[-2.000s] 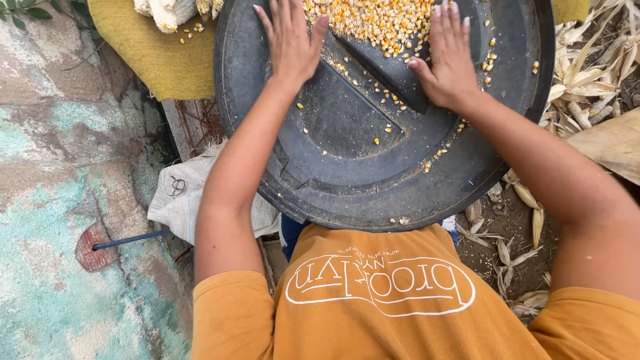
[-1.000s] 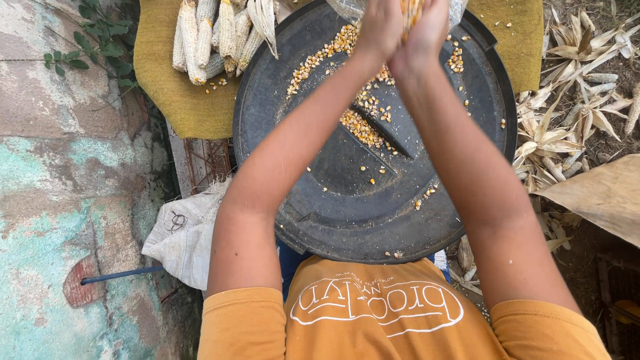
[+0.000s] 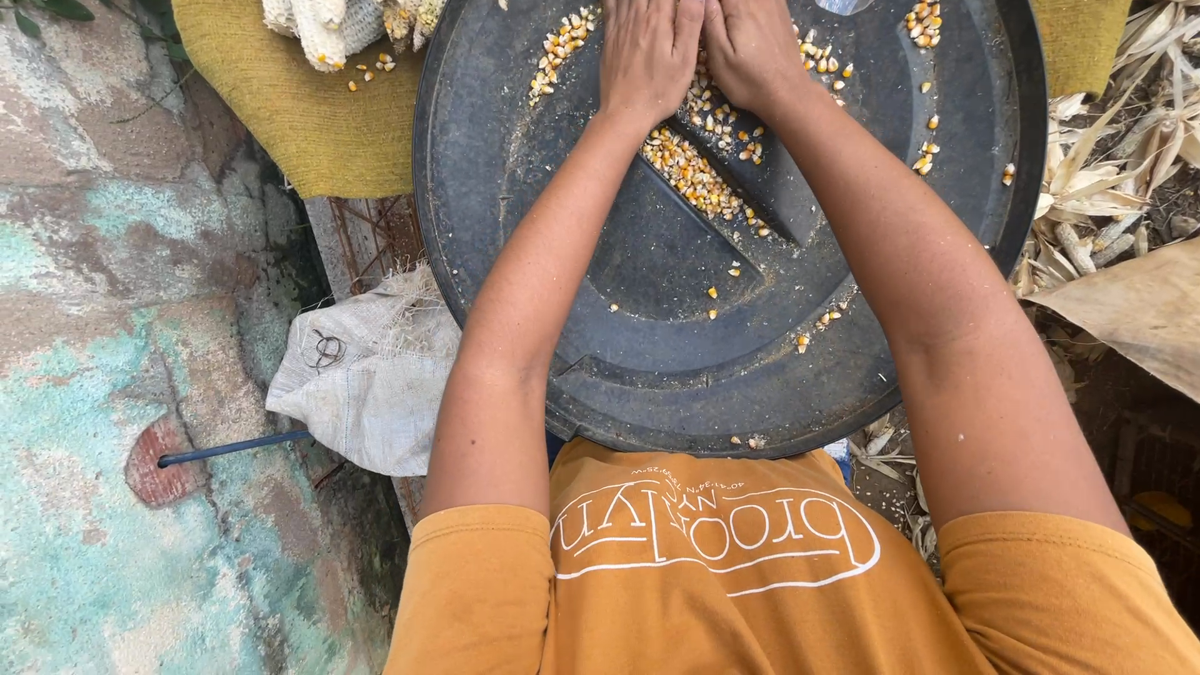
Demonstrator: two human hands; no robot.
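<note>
A round black plastic lid (image 3: 675, 347) lies over my lap with loose corn kernels (image 3: 698, 178) on it, many of them along a raised rib. My left hand (image 3: 650, 56) and my right hand (image 3: 750, 52) rest side by side, palms down, near the lid's far part, with kernels around them. The fingertips of both hands run out of the top of the view, and what lies under the palms is hidden. Part of a clear plastic bag (image 3: 844, 5) shows at the top edge, right of my right hand.
Shelled corn cobs (image 3: 328, 33) lie on a yellow-green cloth (image 3: 281, 122) at upper left. A white woven sack (image 3: 375, 375) hangs beside the lid, near a peeling painted wall (image 3: 84, 394) with a blue rod (image 3: 234, 448). Dry corn husks (image 3: 1097, 169) lie at right.
Two seconds ago my hands were spread apart beside the kernel pile. One second ago they were cupped together with kernels at the plastic bag; now they lie flat on the lid. The pile is smaller.
</note>
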